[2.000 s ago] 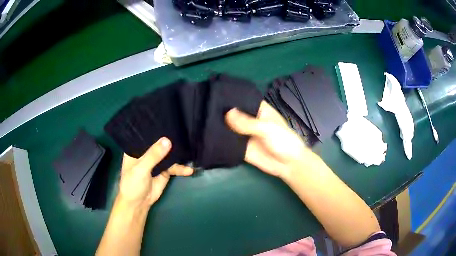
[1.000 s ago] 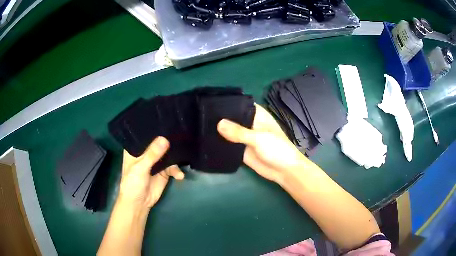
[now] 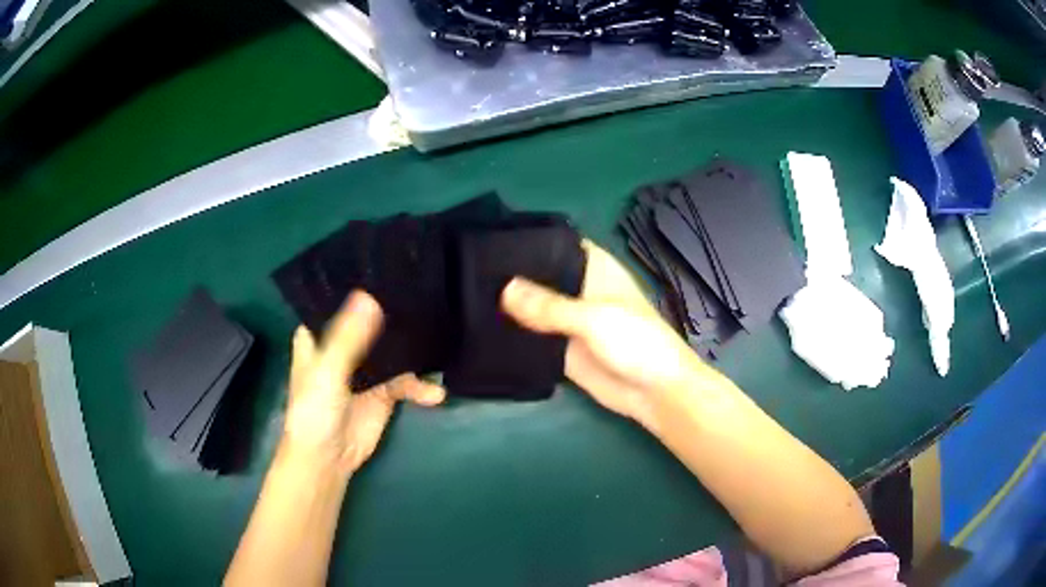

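Observation:
A fanned stack of black cards (image 3: 510, 310) is held between my two hands above the green bench. My left hand (image 3: 344, 384) grips the left part of the fan, its thumb on top and blurred. My right hand (image 3: 608, 333) grips the right part, where the cards are more squared, thumb on top and fingers hidden underneath. A loose pile of black cards (image 3: 195, 373) lies on the bench at the left. Another loose pile (image 3: 734, 241) lies to the right of my right hand.
A grey tray (image 3: 619, 86) of shiny black parts stands at the back. At right lie a white strip (image 3: 819, 212), a crumpled white cloth (image 3: 840, 333), a limp white cloth (image 3: 923, 275), a white stick (image 3: 986, 275) and a blue bin (image 3: 961, 178) with a bottle. A white carton (image 3: 80, 459) is at left.
The fan has become narrower and its right part more squared than two seconds ago. My left thumb has moved slightly up over the cards. The whole view has shifted slightly.

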